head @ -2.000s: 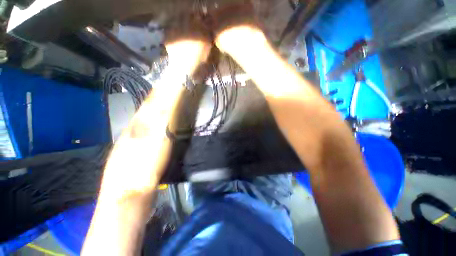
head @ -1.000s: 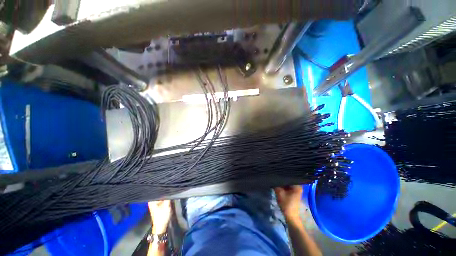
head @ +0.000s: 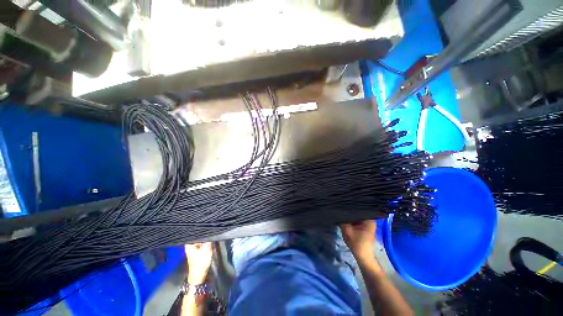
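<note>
A thick bundle of black cables lies across the bench edge, its shiny tips clustered at the right. A cable loop curls at the left of the grey metal plate. A few cables run up under the press's large pale block; their ends are hidden. A narrow silver bar lies at the plate's back edge. My left hand and my right hand are below the bench's front edge, their fingers partly hidden under it.
A round blue bucket stands at the right, below the cable tips. Nippers with white handles lie on the blue surface at right. Another blue bucket is at lower left. More black cables are at far right.
The press's pale block has come down over the tooling, covering the dark recess and holes. Both hands left the tooling and stay low at the bench's front edge.
</note>
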